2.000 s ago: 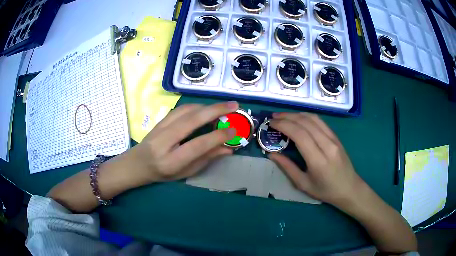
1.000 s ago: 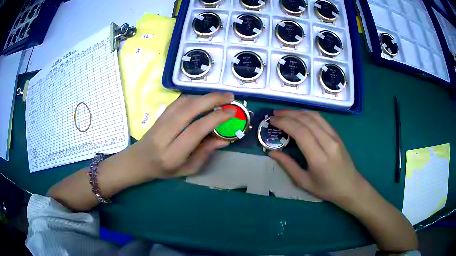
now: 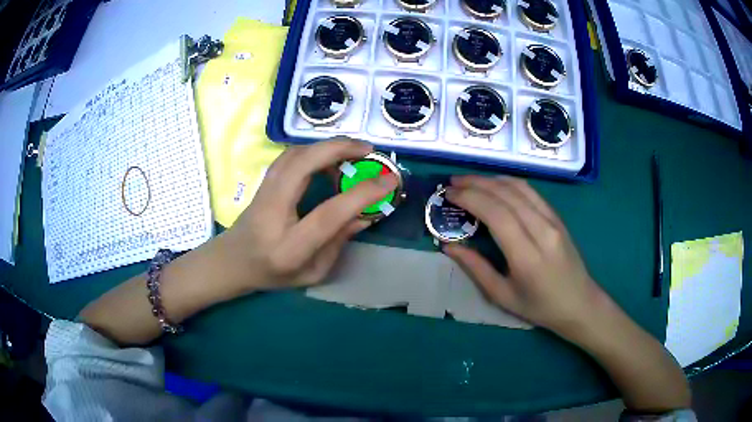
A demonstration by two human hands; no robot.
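My left hand (image 3: 301, 218) holds a round watch head (image 3: 363, 188) by its rim, with a fingertip on the screen. The screen is mostly green with a small red patch, and white film tabs show at its edge. My right hand (image 3: 528, 255) holds a second watch head (image 3: 451, 214) at its right side by thumb and fingers. That screen is dark with faint text. Dark pad squares (image 3: 404, 221) lie under and between the two watches. The watch tray (image 3: 437, 152) stands just behind, with watch heads in its white compartments.
A grey-beige strip (image 3: 379, 280) lies nearest me. A clipboard sheet (image 3: 124, 173) and yellow paper (image 3: 239, 115) are at left. A second tray (image 3: 684, 74) with one visible watch, a thin black stick (image 3: 657, 222) and a note sheet (image 3: 705, 297) are at right.
The left watch has moved left and slightly up with my left hand. Its screen has gone from mostly red to mostly green. My right hand and its watch have barely moved.
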